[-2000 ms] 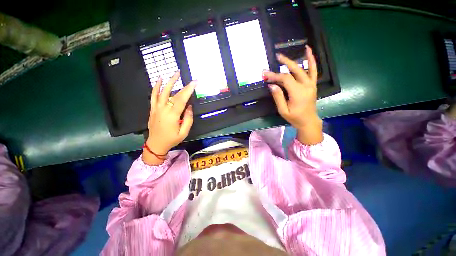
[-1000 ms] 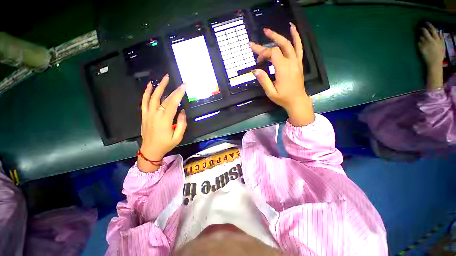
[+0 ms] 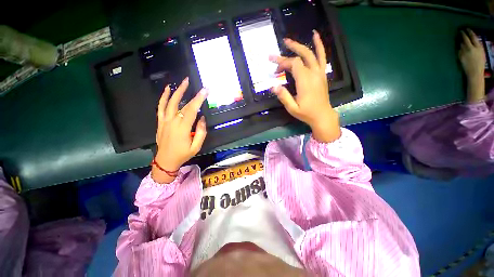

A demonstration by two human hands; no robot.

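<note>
A long black phone tray [image 3: 122,132] lies slightly tilted on the bench. Its far-left slot holds no phone. Beside it are a phone with a dark screen [image 3: 158,59], a phone with a nearly blank white screen [image 3: 216,67] with green and red corners, a phone with a white screen [image 3: 257,48] and an orange-red strip low down, and a mostly dark phone [image 3: 299,24] at the right. My left hand [image 3: 180,127] is over the dark phone's lower end, fingers apart, holding nothing. My right hand [image 3: 310,89] is over the two right phones, fingers apart, index fingertip at the white screen; contact is unclear.
The tray lies on a glossy green bench [image 3: 395,59]. A yellowish wrapped pipe [image 3: 27,48] is at the upper left. At the right edge, another person's hand [image 3: 473,59] is at a phone [image 3: 489,51]. Pink smocks show on both sides above a blue floor [image 3: 401,200].
The third phone's screen went from blank white to a grid, then to a pale page. The first phone's screen went from a list to dark. My right hand has shifted left from its first position.
</note>
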